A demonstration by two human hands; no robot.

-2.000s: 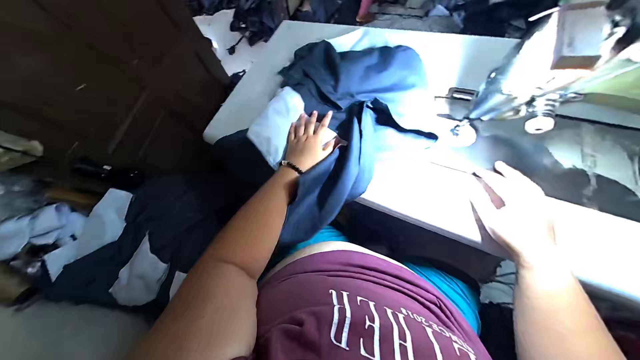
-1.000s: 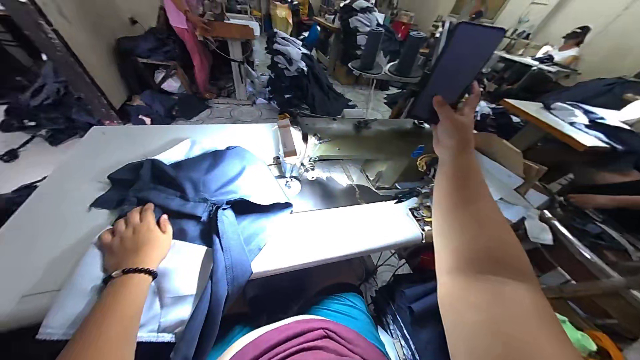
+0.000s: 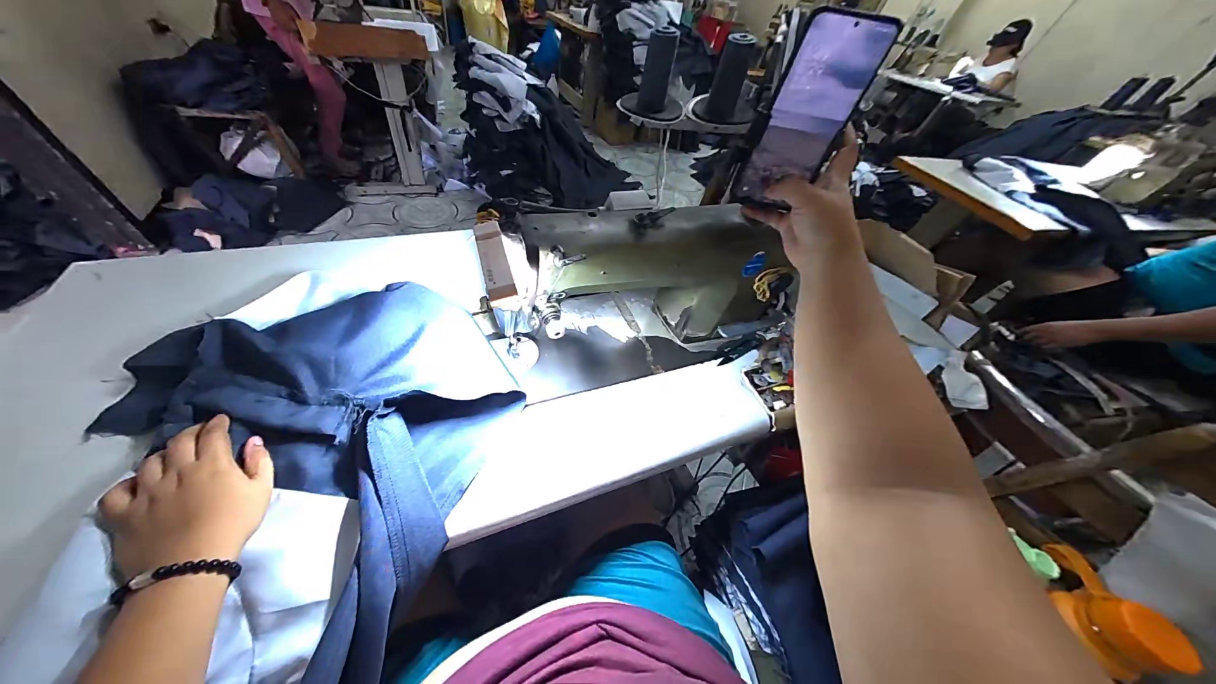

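Observation:
My left hand point(image 3: 195, 489) lies flat, palm down, on a dark blue garment point(image 3: 323, 370) and its white cloth part point(image 3: 294, 541) at the left of the sewing table. The garment's front edge hangs off the table. My right hand point(image 3: 817, 204) is raised above the far right of the machine and grips a smartphone point(image 3: 822, 90) with a lit screen. Between the hands stands an industrial sewing machine point(image 3: 646, 252), its lamp shining on the presser foot point(image 3: 518, 351). The garment reaches close to the needle area.
Thread cones point(image 3: 658, 71) stand behind the machine. A cardboard box point(image 3: 907, 261) and an orange plastic container point(image 3: 1130, 627) are at the right. Co-workers sit at the right, one at a far table point(image 3: 993, 195) side; a person in pink point(image 3: 328, 85) is at the back left. Cloth piles point(image 3: 532, 133) lie on the floor.
My right hand was over the machine bed with no phone visible; then it was raised, holding the phone. The phone's screen, dark one second ago, is now lit. The view has swung upward.

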